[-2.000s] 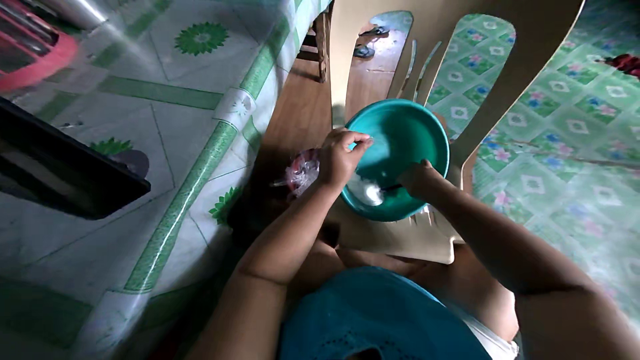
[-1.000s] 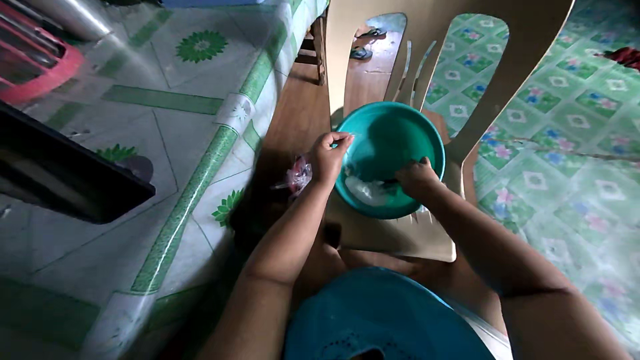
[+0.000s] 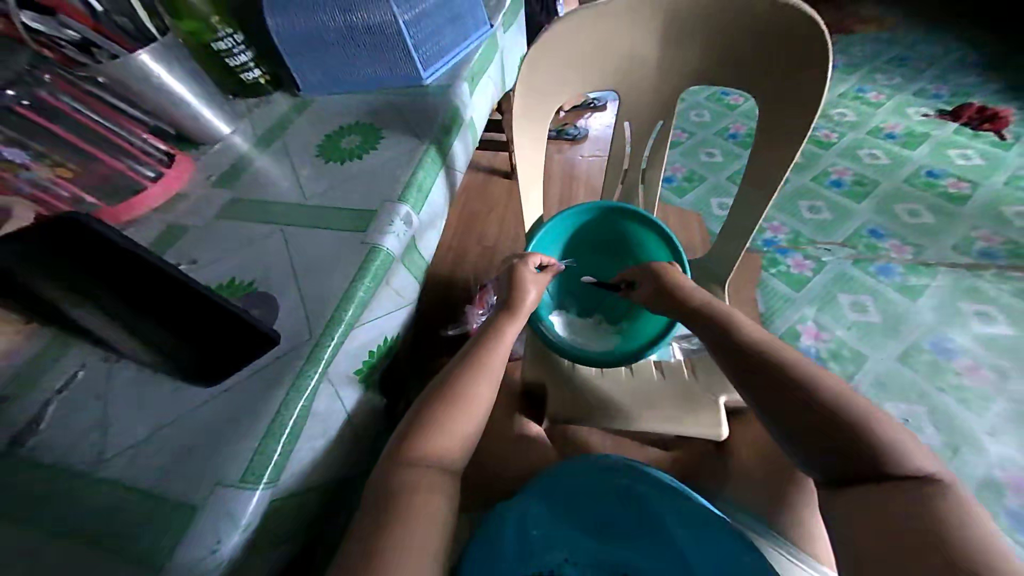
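A green plastic basin [image 3: 608, 232] rests on the seat of a beige plastic chair [image 3: 624, 404]. White, powder-like material [image 3: 586, 330] lies in its near left part. My right hand [image 3: 658, 290] grips a dark-handled spoon [image 3: 604, 284] above the basin's inside, its small tip holding something white. At the left rim, my left hand [image 3: 532, 280] pinches a small, thin, clear piece, perhaps plastic [image 3: 566, 262], between its fingertips. Below that hand, to the left, is a clear plastic bag with red and white contents [image 3: 480, 308]. Some clear plastic also shows by the basin's lower right edge.
A table with a patterned cover [image 3: 320, 264] stands at the left, bearing a black flat device [image 3: 136, 296], a pink rack [image 3: 152, 188], a metal cup of utensils [image 3: 180, 88], a green bottle [image 3: 224, 48] and a blue basket [image 3: 360, 44]. A red cloth [image 3: 978, 118] lies on the floor.
My right hand has lifted the spoon from the white material to above it. The view has tilted up, showing more of the chair back and table.
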